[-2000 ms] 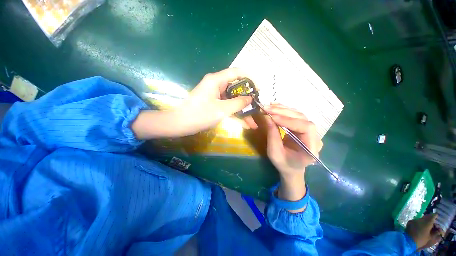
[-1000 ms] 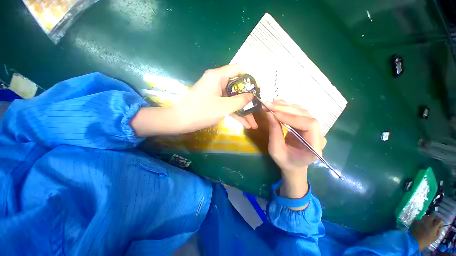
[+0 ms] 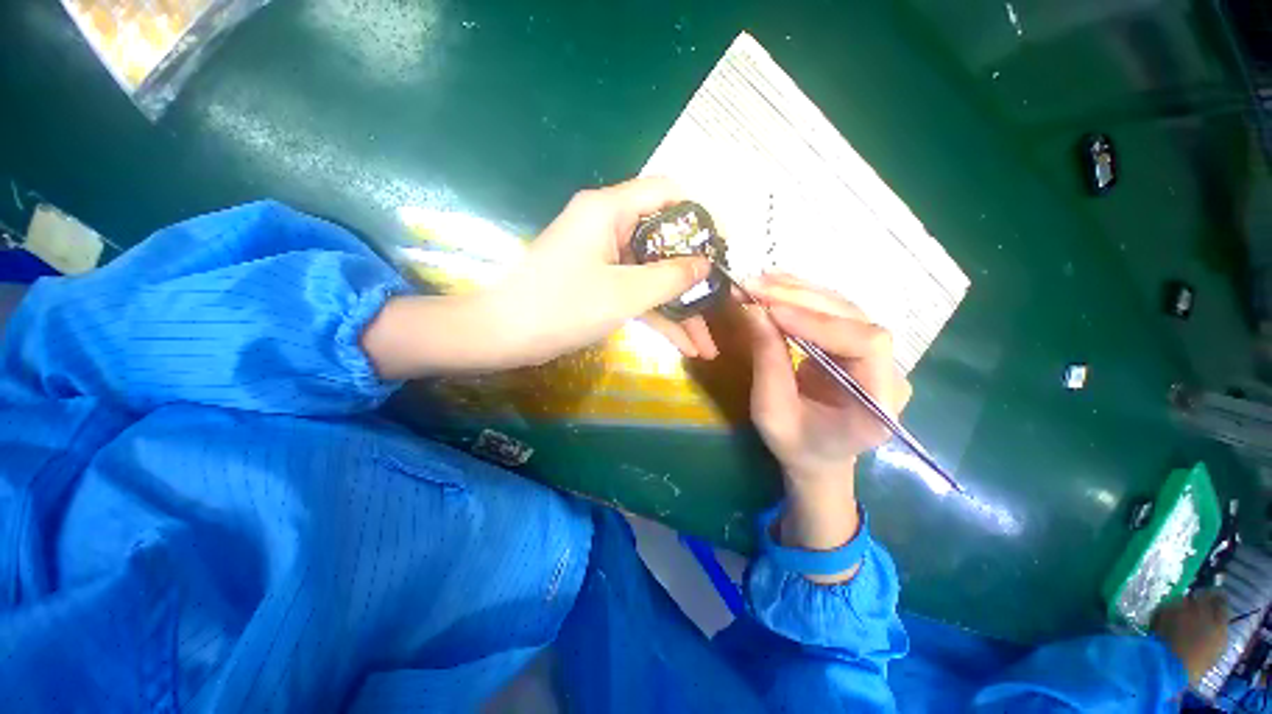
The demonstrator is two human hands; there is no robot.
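My left hand (image 3: 579,286) holds a small black rounded device housing (image 3: 675,234), open side up, with gold and silver details inside. A white part shows at the housing's lower edge. My right hand (image 3: 820,366) holds thin metal tweezers (image 3: 865,396) like a pen. Their tip is at the housing's right edge, beside my left thumb; whether it touches or holds anything is too small to tell. A white adhesive sheet (image 3: 837,209) with fine rows and a dark wavy line lies behind my hands. A shiny amber film (image 3: 628,388) lies under them.
Black units (image 3: 1098,165) and a small white part (image 3: 1074,375) lie at the right. A green-rimmed tray (image 3: 1194,488) stands at the lower right, by another person's hand (image 3: 1193,635). A bagged sheet stack (image 3: 147,42) is at the upper left. A small label-like piece (image 3: 504,446) lies near the bench edge.
My hands keep nearly the same place and grip. The housing has tilted slightly, showing more silver inside. The tweezers' rear end has shifted slightly right. The neighbour's hand has moved slightly.
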